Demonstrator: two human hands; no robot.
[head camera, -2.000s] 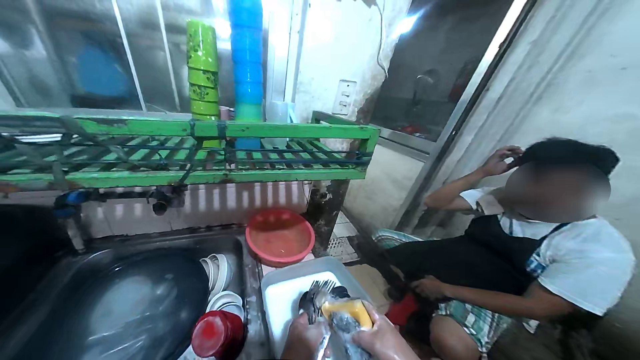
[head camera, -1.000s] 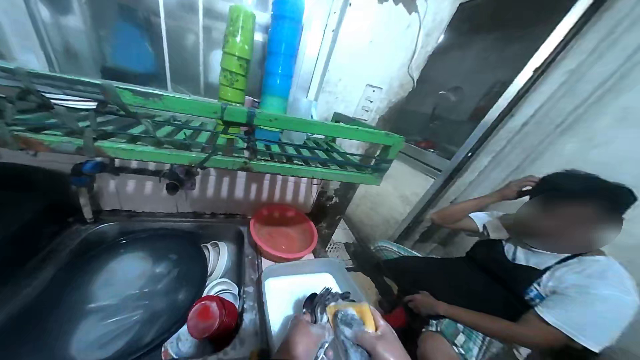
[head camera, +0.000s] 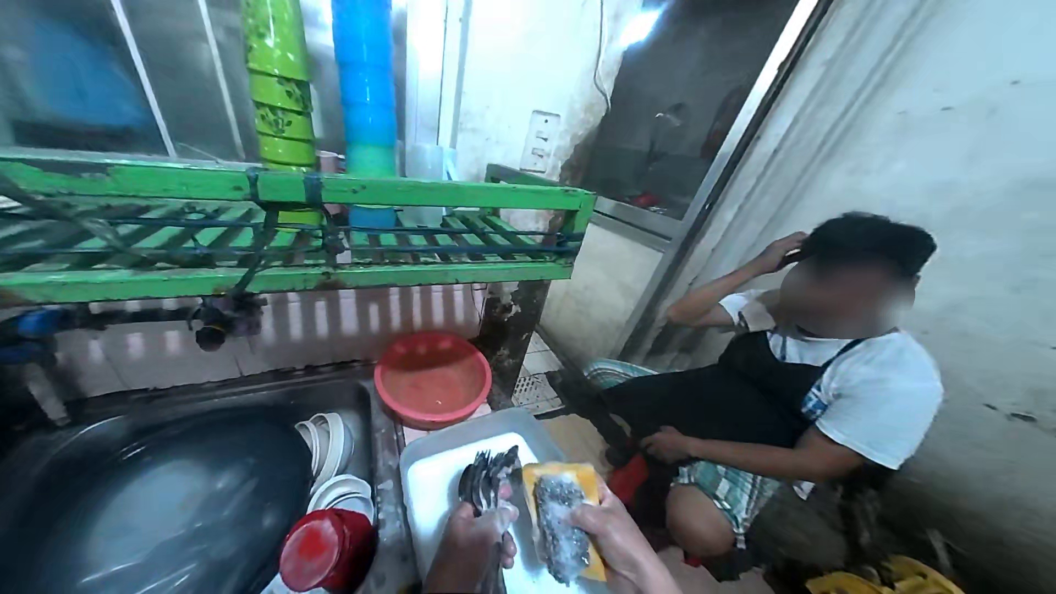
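Observation:
My left hand (head camera: 474, 540) grips a bunch of metal forks and other cutlery (head camera: 488, 478), their heads pointing up and away from me. Close on its right, my right hand (head camera: 619, 536) holds a yellow sponge (head camera: 596, 487) together with a soapy grey scouring pad (head camera: 561, 528), the thumb pressed on the pad. Both hands are over a white plastic basin (head camera: 429, 487) with a translucent rim.
Left is a sink with a large dark pan (head camera: 157, 503), white bowls (head camera: 330, 445) and a red container (head camera: 326, 549). A red basin (head camera: 433, 379) sits behind. Stacked cups (head camera: 363, 99) stand on a green rack (head camera: 412, 194). A person (head camera: 825, 371) sits at right.
The sponge and scouring pad, over the cutlery one second ago, are now apart from it on the right. The seated person keeps one hand raised to the head.

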